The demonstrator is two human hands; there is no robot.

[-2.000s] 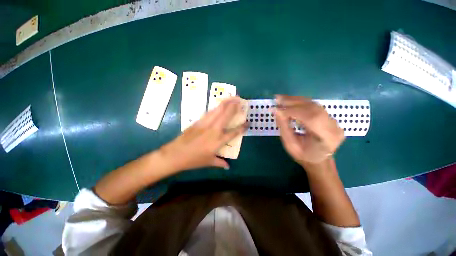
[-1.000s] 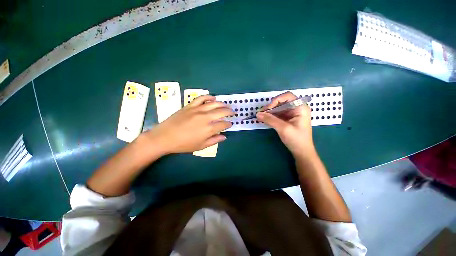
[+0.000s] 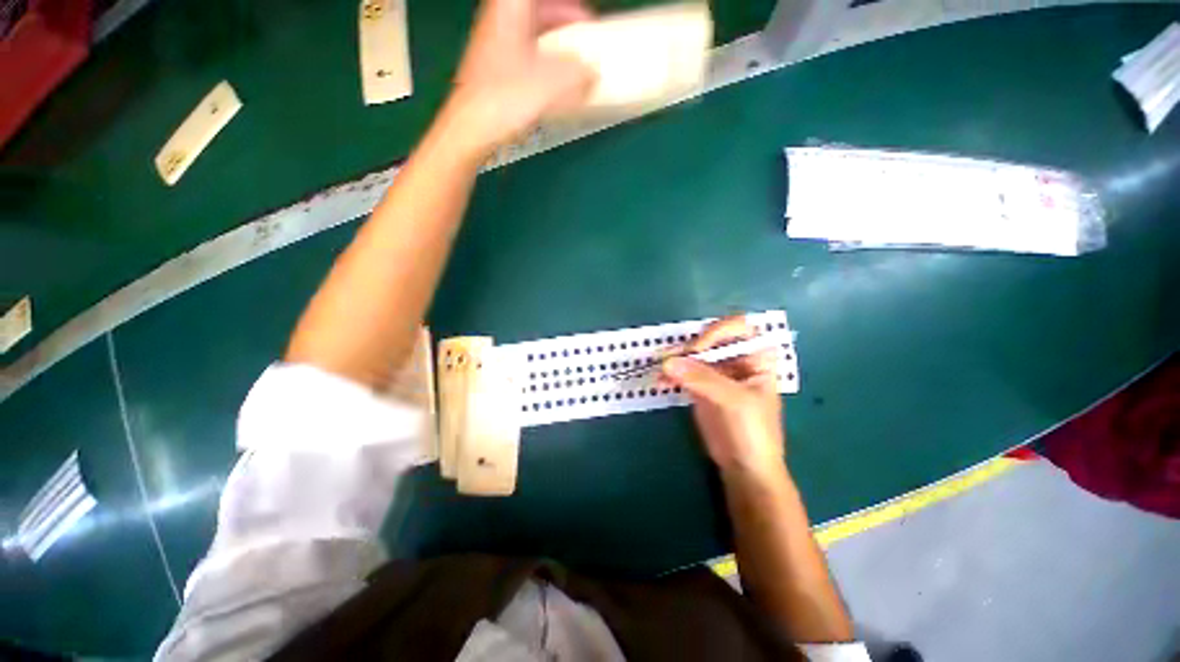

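My left hand (image 3: 528, 71) is at the top, blurred, beyond the near edge of the pale rail, holding a cream plastic panel (image 3: 643, 54). My right hand (image 3: 731, 375) holds silver tweezers (image 3: 705, 354) like a pen, tips over the white dot sheet (image 3: 550, 383) with rows of black dots. Cream panels (image 3: 487, 440) lie overlapping at the sheet's left end, one with a yellow patch at its top. My left sleeve partly hides another panel beside them.
Three more cream panels (image 3: 386, 54) lie on the green conveyor beyond the rail (image 3: 298, 223). A bagged stack of white sheets (image 3: 925, 201) lies at the right. Folded strips (image 3: 54, 507) lie at the far left; another white piece is at the far right. Dark red cloth is at the right edge.
My left hand has left the sheet's left end and reached forward to the rail with a panel. The bench panels are now bunched together. The view has shifted; my right hand stays over the sheet.
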